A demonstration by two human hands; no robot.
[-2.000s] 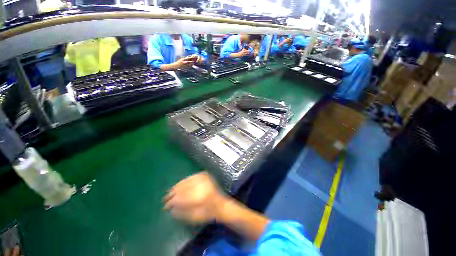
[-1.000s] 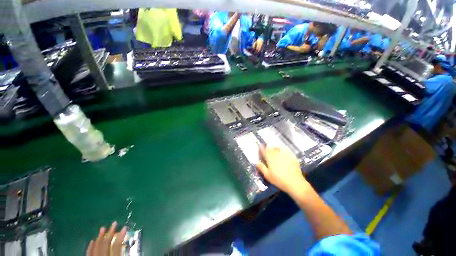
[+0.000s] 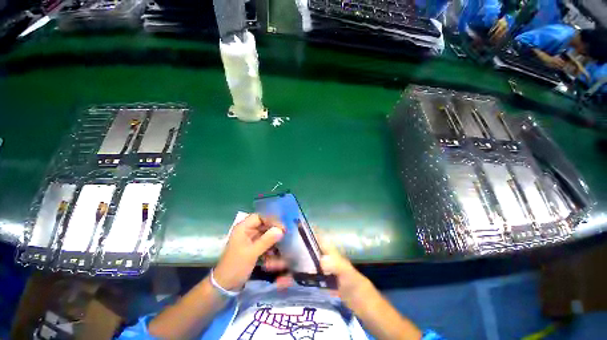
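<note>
A display module [image 3: 293,232] is held up in front of me at the bench's near edge, its silver-blue back with a dark flex strip facing me. My left hand [image 3: 249,246] is at its left side, fingers and thumb on or close to the back, partly blurred. My right hand [image 3: 339,269] grips its lower right side. A corner of a white sheet [image 3: 240,218] shows behind my left hand. A clear blister tray [image 3: 90,172] at the left holds several modules, with one pocket area at its upper left without a module.
A tall stack of clear trays [image 3: 416,166] with modules stands at the right. A pale wrapped post [image 3: 243,76] rises from the green bench [image 3: 319,126], with white scraps [image 3: 278,121] beside it. Black trays [image 3: 386,23] and workers in blue [image 3: 552,43] are across the bench.
The view has turned left, bringing the left tray fully in. My right hand has left the tray stack. Both hands are now together at a module in front of me.
</note>
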